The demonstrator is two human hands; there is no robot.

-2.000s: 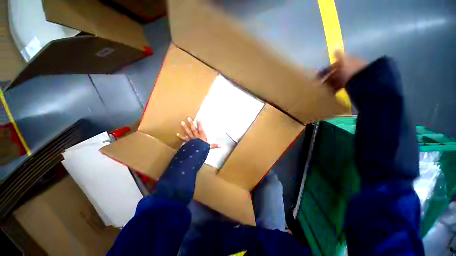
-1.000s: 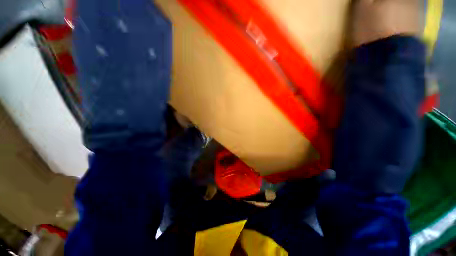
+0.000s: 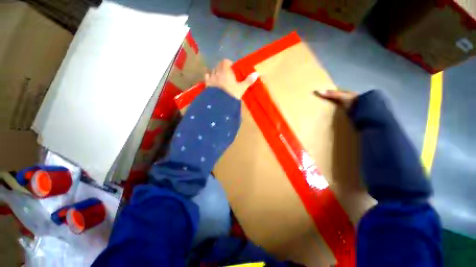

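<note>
A closed shipping carton (image 3: 250,174) is tilted in front of me, with a wide band of red packing tape (image 3: 277,133) along its face and more red tape across its far edge. My left hand (image 3: 227,79) grips the carton's far left edge, its thumb on the tape. My right hand (image 3: 340,98) is at the right edge, with fingertips on the brown face; part of this hand is hidden by the sleeve and its grip shows less clearly. The carton's near end is cut off by the picture's edge.
A stack of white sheets (image 3: 112,78) lies at the left. Two blue and red tape dispensers (image 3: 51,182) rest below it, beside clear plastic. Taped cartons (image 3: 428,39) stand on the floor beyond. A yellow floor line (image 3: 432,122) runs at right, with a green edge at bottom right.
The open carton seen two seconds ago is out of view; a taped carton face is before me. Since one second ago this face sits farther from the camera, and both hands show on its edges.
</note>
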